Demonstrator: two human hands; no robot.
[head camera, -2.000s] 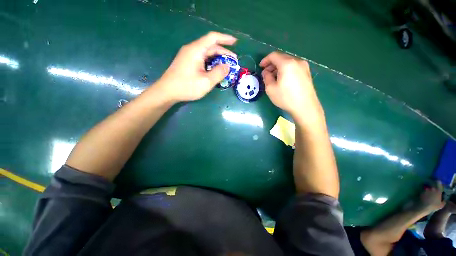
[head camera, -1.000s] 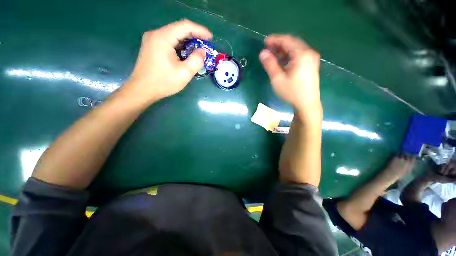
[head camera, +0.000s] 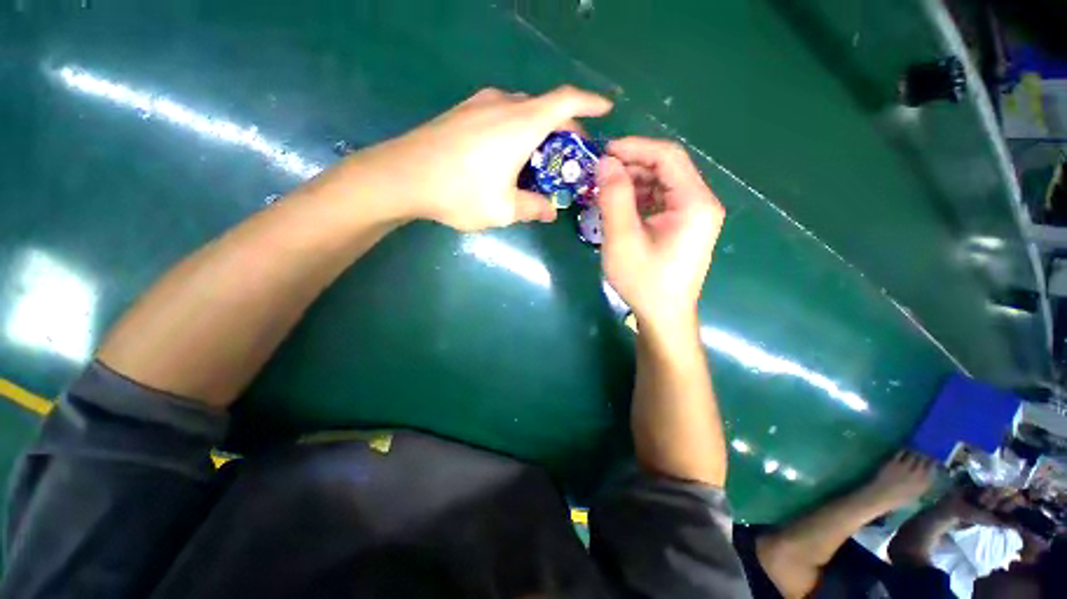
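My left hand (head camera: 486, 158) holds the round blue circuit board (head camera: 564, 167) between thumb and fingers, its face with white marks turned up. The pale end disc (head camera: 591, 225) with a dark rim hangs beside the board, mostly hidden behind my right hand. My right hand (head camera: 658, 211) has its thumb and index finger at the board's right edge. Whether it pinches a wire or small part there is hidden. A small part of the cream-yellow paper piece (head camera: 632, 322) shows beside my right wrist.
The glossy green bench (head camera: 468, 351) carries bright light reflections. A seam runs diagonally beyond my hands, with a darker green strip behind it. A blue bin (head camera: 966, 418) stands at the lower right, beside another person's forearm (head camera: 848, 503). Small ring outlines lie near my left forearm.
My right hand has moved left from apart to the board's edge and now covers much of the end disc. The board's face is more visible in my left hand. The camera view has shifted.
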